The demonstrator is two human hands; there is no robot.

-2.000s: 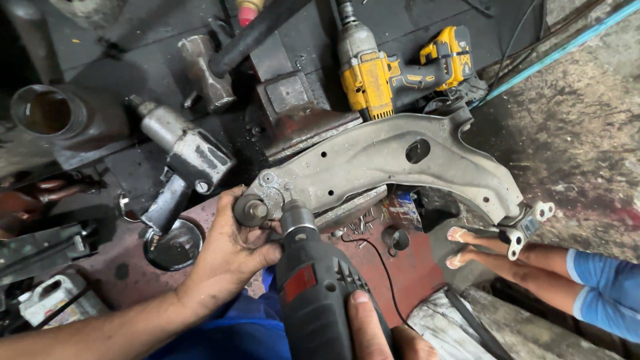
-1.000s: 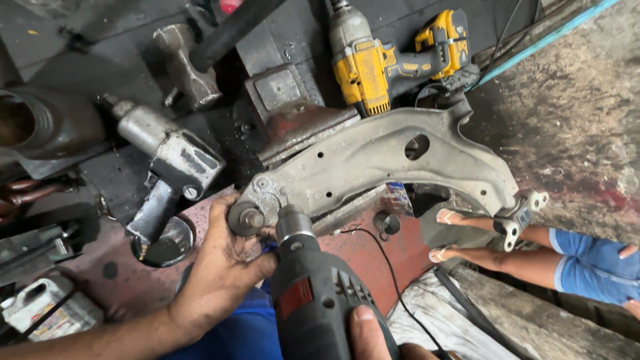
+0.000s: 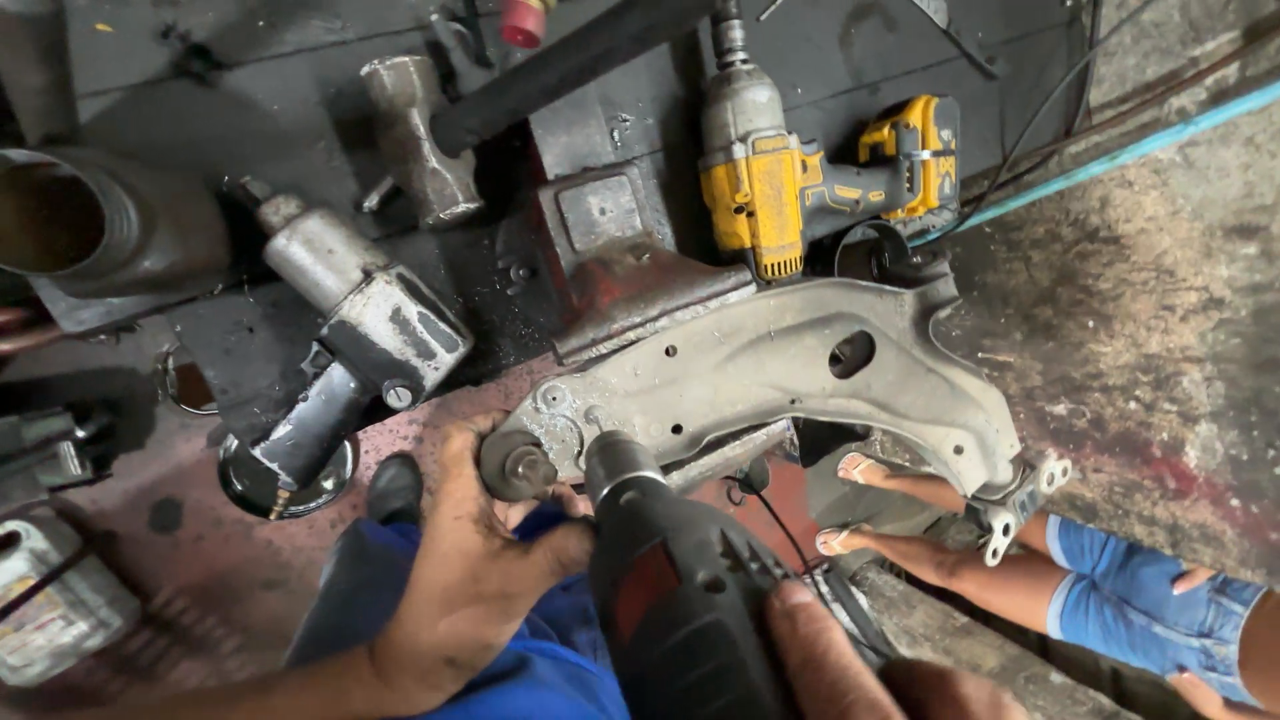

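Note:
A gray metal suspension control arm is clamped in a bench vise. My left hand grips the arm's left end, with fingers around and beneath the ball joint. My right hand, at the bottom edge, is closed on a black power drill. The drill's chuck sits right beside the ball joint, over the riveted plate at that end; the bit's tip is mostly hidden. Small shavings lie on the arm's surface. At its far right end is a metal bracket.
A yellow cordless impact wrench, a silver pneumatic impact wrench and a heavy hammer lie on the bench behind the arm. A metal container stands left. A white jug is lower left. Another person stands at right.
The drill stays at the arm's left end, and my left hand keeps its grip there. The other person's hands now show beside the shorts. The view has shifted somewhat.

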